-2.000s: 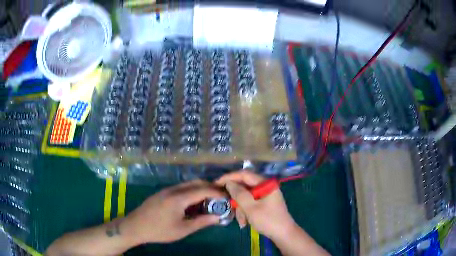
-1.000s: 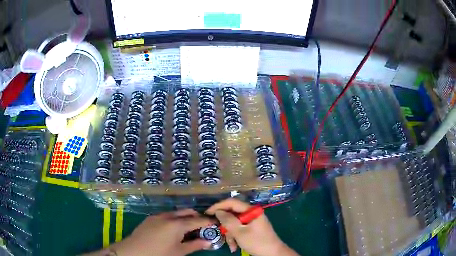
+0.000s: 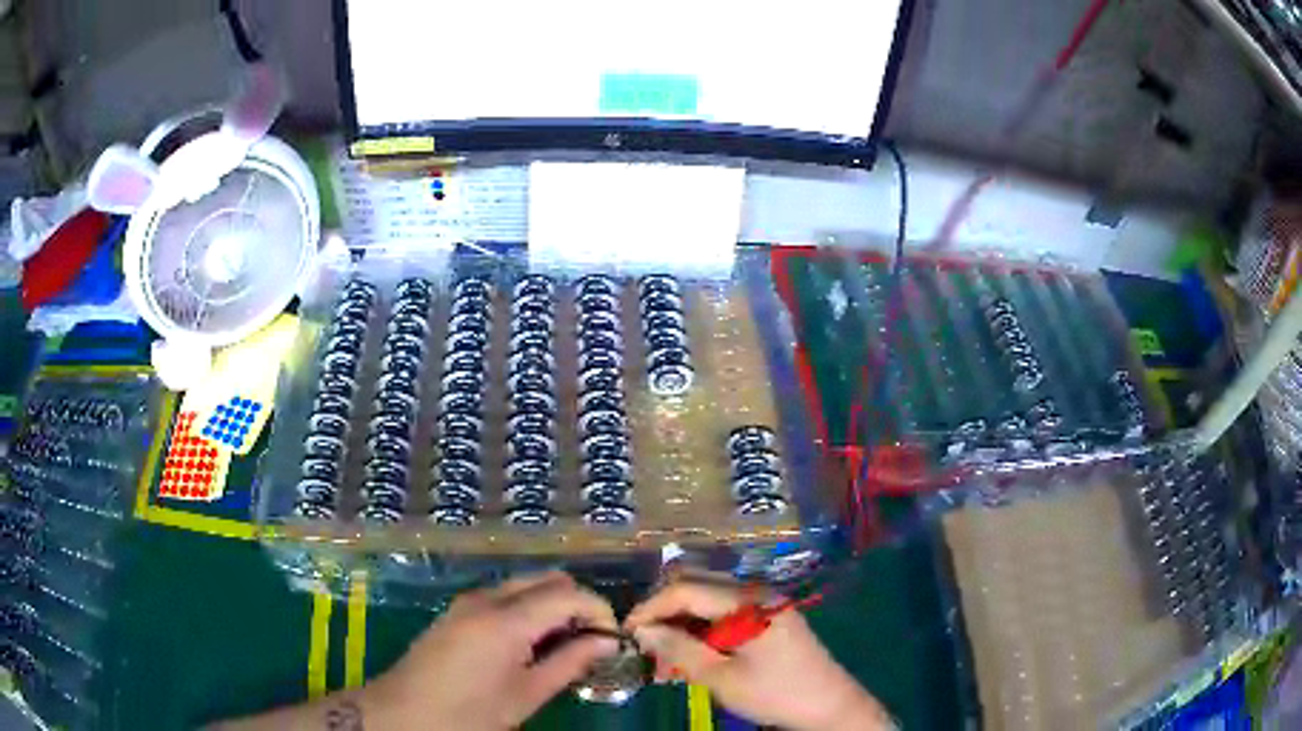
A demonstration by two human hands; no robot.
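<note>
My left hand (image 3: 503, 646) holds a round silver metal part (image 3: 614, 673) low in front of me, below the main tray's near edge. A short dark wire or lead shows at its fingertips. My right hand (image 3: 735, 660) holds a red test probe (image 3: 743, 626), with its fingertips close to the left fingertips above the part. The probe's tip is hidden by the fingers. The main clear tray (image 3: 571, 540) holds upright silver parts in long rows over a brown base, with a shorter group at its right side.
A monitor (image 3: 628, 72) and white paper sheet (image 3: 637, 214) stand behind the tray. A rabbit-eared fan (image 3: 221, 257) and sticker cards (image 3: 193, 454) are left. Other trays are at the left (image 3: 57, 528), rear right (image 3: 914, 336) and right (image 3: 1057, 600). Red leads hang at right.
The view has tilted up, showing the monitor. Both hands have drawn together over the part, whose round face has turned away from view. The hanging red lead is swinging and blurred.
</note>
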